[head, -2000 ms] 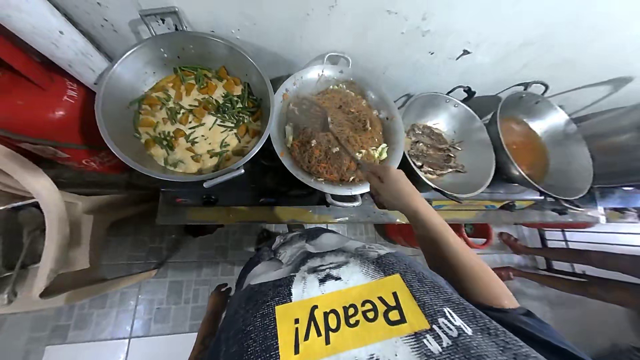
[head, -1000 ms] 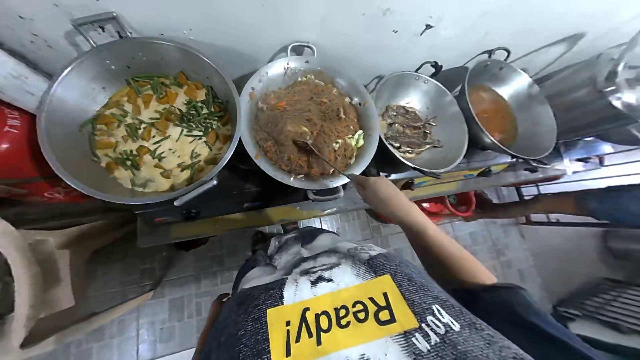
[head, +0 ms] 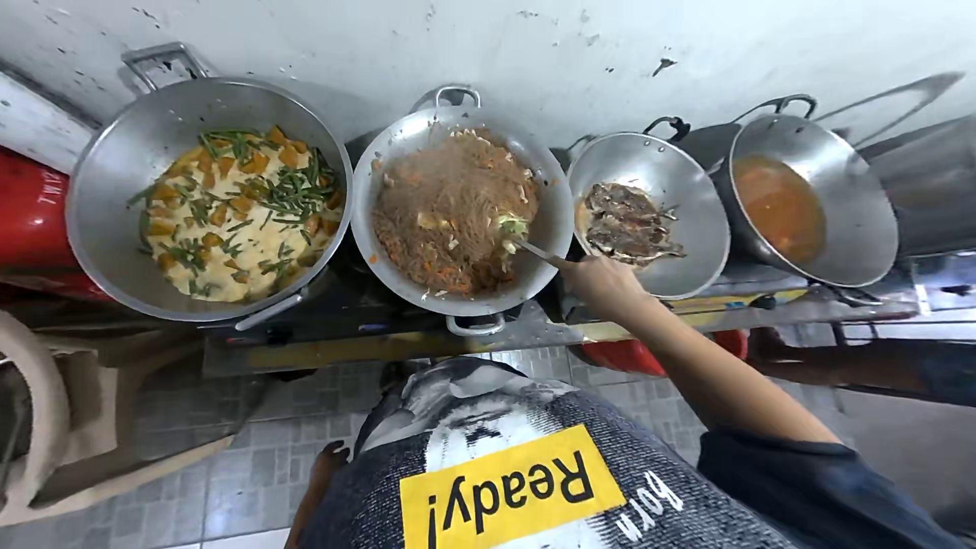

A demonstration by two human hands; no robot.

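Note:
My right hand [head: 606, 286] grips the handle of a metal cooking utensil [head: 540, 252], whose working end is buried in brown noodles [head: 454, 206]. These fill much of a wide metal wok [head: 553, 179], with carrot bits and a little pale green cabbage among them; light steam seems to rise. My left hand [head: 333, 455] hangs low beside my body, partly hidden by the shirt, and its fingers are hard to make out. Left of the noodles, a larger wok [head: 103, 164] holds squash and green beans in creamy sauce.
To the right, one wok [head: 694, 229] holds browned fish and another [head: 862, 206] orange liquid. All stand along a stove [head: 396, 345] against the wall. A red gas cylinder [head: 34, 210] and a beige plastic chair [head: 49, 412] are at left. Another person's arm [head: 839, 364] shows at right.
The utensil's working end, which showed on the noodles two seconds ago, is now sunk into them near the wok's right side. My right hand has stayed by that wok's lower right rim.

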